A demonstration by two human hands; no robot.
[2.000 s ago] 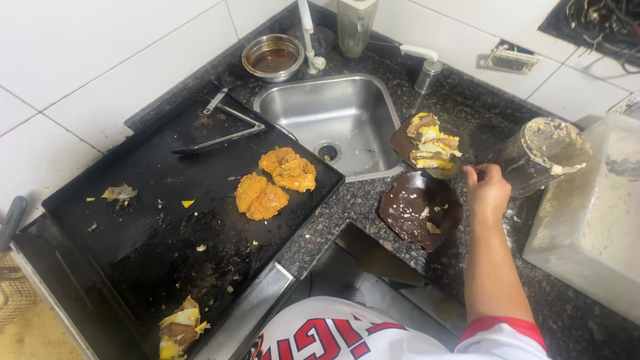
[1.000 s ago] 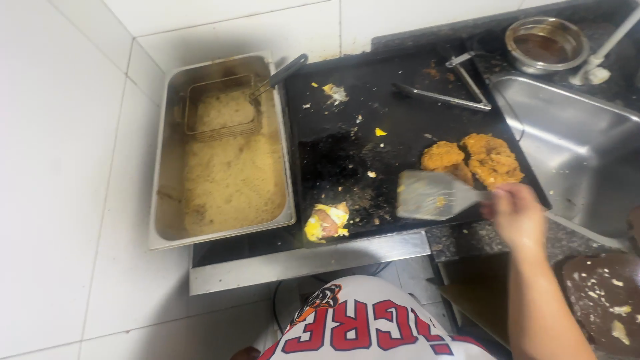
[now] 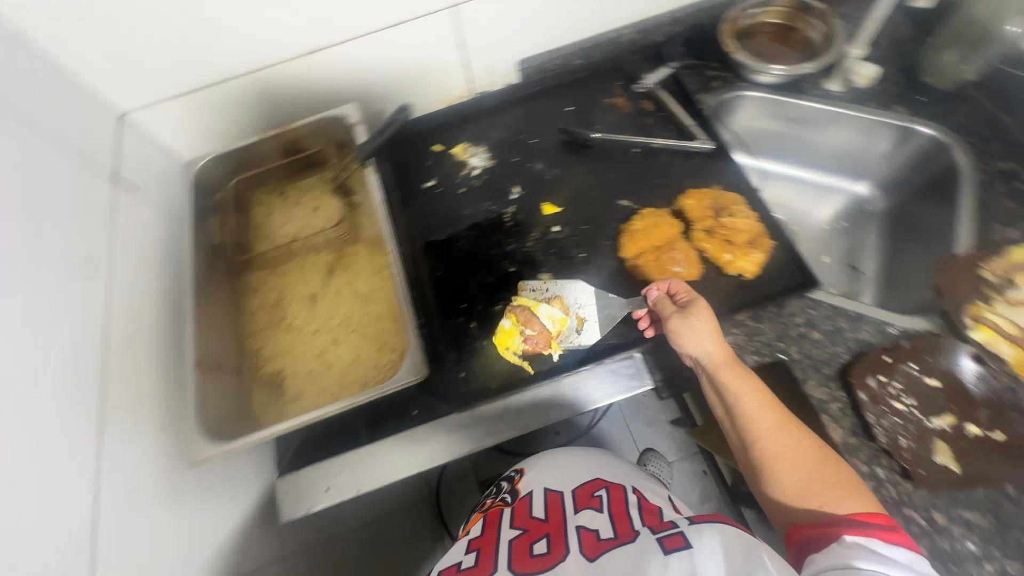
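My right hand (image 3: pixel 680 320) grips the handle of a metal spatula (image 3: pixel 592 320) over the front part of the black griddle (image 3: pixel 472 240). A piece of cooked egg with browned meat (image 3: pixel 534 328) lies on the spatula's blade and hangs past its left edge. Two orange-brown fried patties (image 3: pixel 694 234) rest on the griddle just above my hand, touching each other. Metal tongs (image 3: pixel 656 142) lie near the back right of the griddle. Small egg scraps (image 3: pixel 474 158) are scattered over its surface. My left hand is out of view.
Left of the griddle stands a deep steel fryer tub (image 3: pixel 412 352) with cloudy oil and a wire basket (image 3: pixel 292 204). At right are a steel sink (image 3: pixel 848 200), a metal bowl of brown liquid (image 3: pixel 780 40), a soiled brown dish (image 3: pixel 936 408) and another dish holding egg food (image 3: pixel 1000 308).
The spatula has moved left from beside the patties, and the egg piece, earlier lying at the griddle's front, is now on its blade. The view swung left after the first frame.
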